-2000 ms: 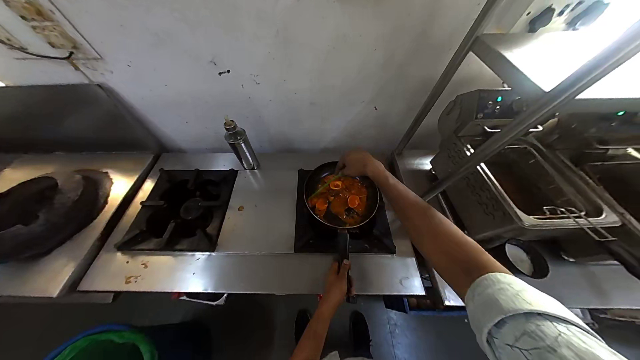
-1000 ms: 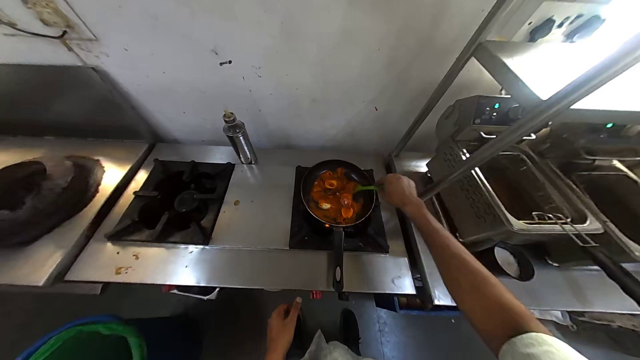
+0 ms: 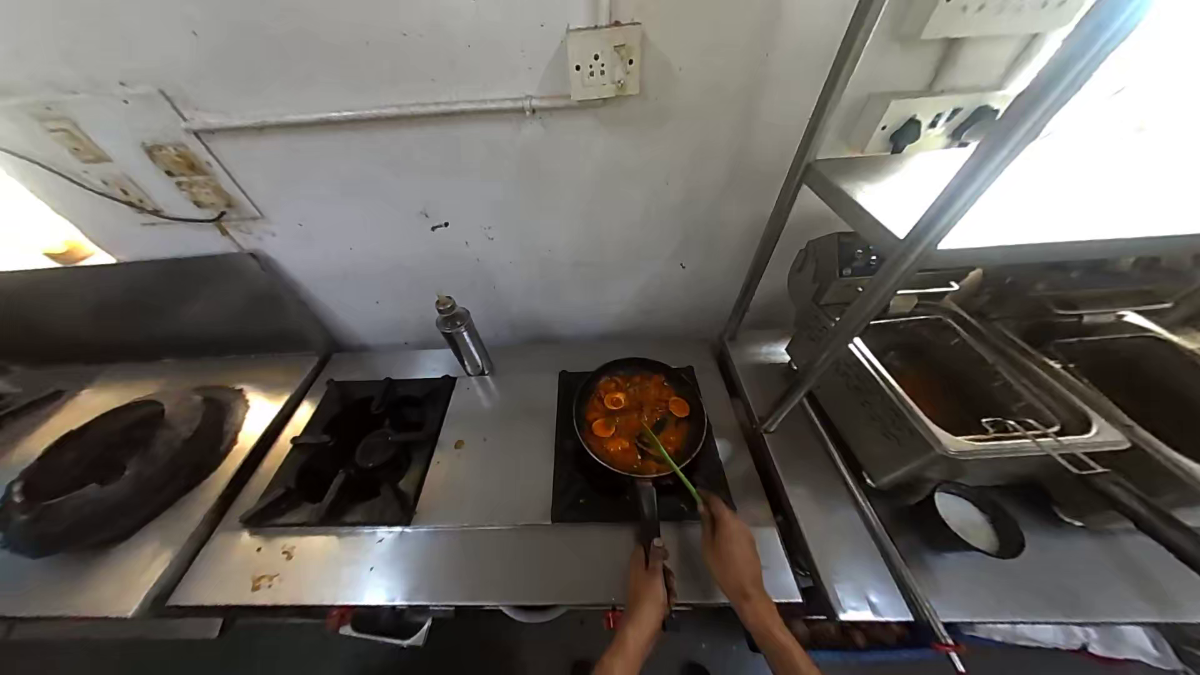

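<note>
A black frying pan (image 3: 695,448) sits on the right burner (image 3: 568,497) of a steel stove, its handle toward me. Orange-red sauce (image 3: 637,403) with several halved boiled eggs, or egg-like rounds, fills it. My left hand (image 3: 647,581) is closed around the pan's handle near its end. Just to its right, my right hand (image 3: 729,548) grips a green utensil (image 3: 677,471), whose far end dips into the sauce; its tip is hidden there.
A metal bottle (image 3: 463,336) stands behind, near the wall. Left lies an unused-looking burner (image 3: 352,459), then a dark round burner (image 3: 94,478). Deep fryers (image 3: 947,441), a small black bowl (image 3: 970,520) and a slanting steel post (image 3: 900,262) are at right.
My left hand, off the handle a second ago, is now on it. My right hand has moved with the green utensil from the pan's right side to its near side. The view has tilted up.
</note>
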